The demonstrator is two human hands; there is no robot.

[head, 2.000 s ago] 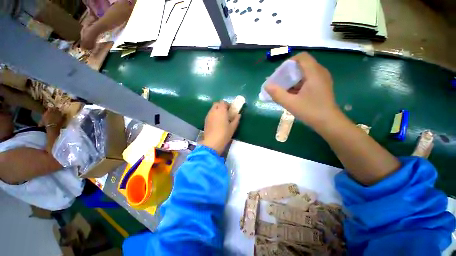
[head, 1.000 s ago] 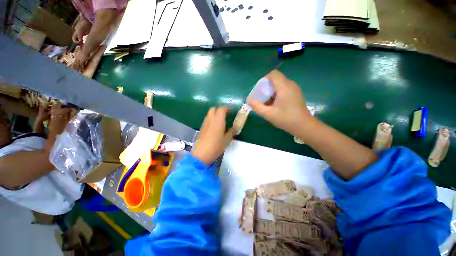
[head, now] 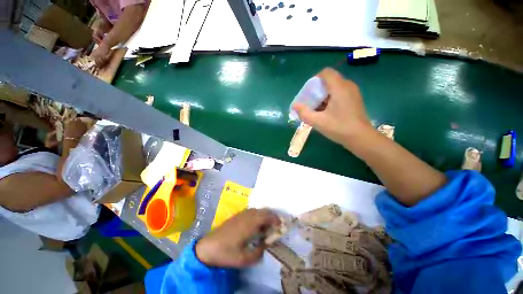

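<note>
My right hand (head: 338, 109) holds a translucent whitish bottle (head: 310, 96), tilted, over the green conveyor belt (head: 252, 86). Its tip is just above a flat tan piece (head: 299, 140) on the belt. My left hand (head: 239, 236) is blurred at the left edge of the pile of tan pieces (head: 344, 252) on the white surface. Its fingers are around a tan piece (head: 277, 229) at the pile's edge. More tan pieces lie singly on the belt, one (head: 472, 159) at the right.
Blue parts (head: 364, 55) lie on the belt. A yellow holder with an orange centre (head: 162, 213) and a yellow card (head: 231, 202) are at the left. A grey metal frame (head: 114, 103) crosses the left side. Another person's arm (head: 34, 186) is beside a box with a clear bag (head: 97, 161).
My left hand has moved from the belt down to the pile, uncovering the yellow card. My right hand with the bottle has shifted slightly right. The belt's pieces have moved right.
</note>
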